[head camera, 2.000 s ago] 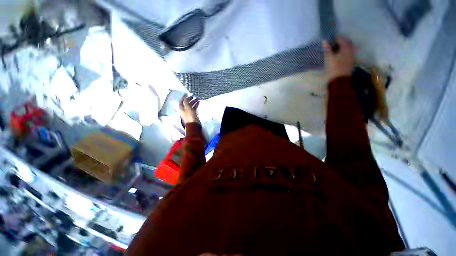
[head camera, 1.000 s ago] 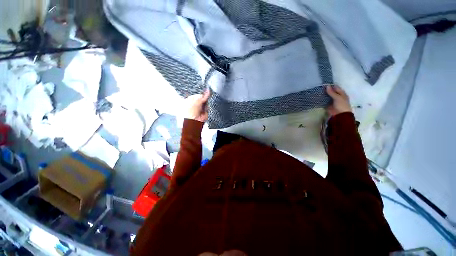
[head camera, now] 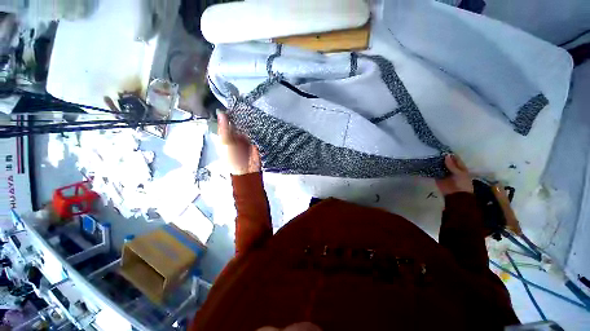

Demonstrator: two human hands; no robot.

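Note:
A partly made speckled black-and-white garment lies on the pale pressing table, its pale inside facing up. The speckled facing runs along its near edge. My left hand holds the garment's left end at the speckled border, fingers partly hidden by cloth. My right hand pinches the right corner of the border between thumb and fingers. A short dark slit shows in the pale inside. The iron, dark with a tan handle, stands just right of my right hand, partly hidden by my sleeve.
A white padded form on a tan wooden base stands behind the garment. A pale piece with a speckled end band lies to the right. Blue-green hoses run at lower right. A cardboard box, red plastic item and scraps are below left.
The garment has been turned and drawn together, and the facing now slants up to the left. My left hand has moved up and left with its end. The padded form has come into view.

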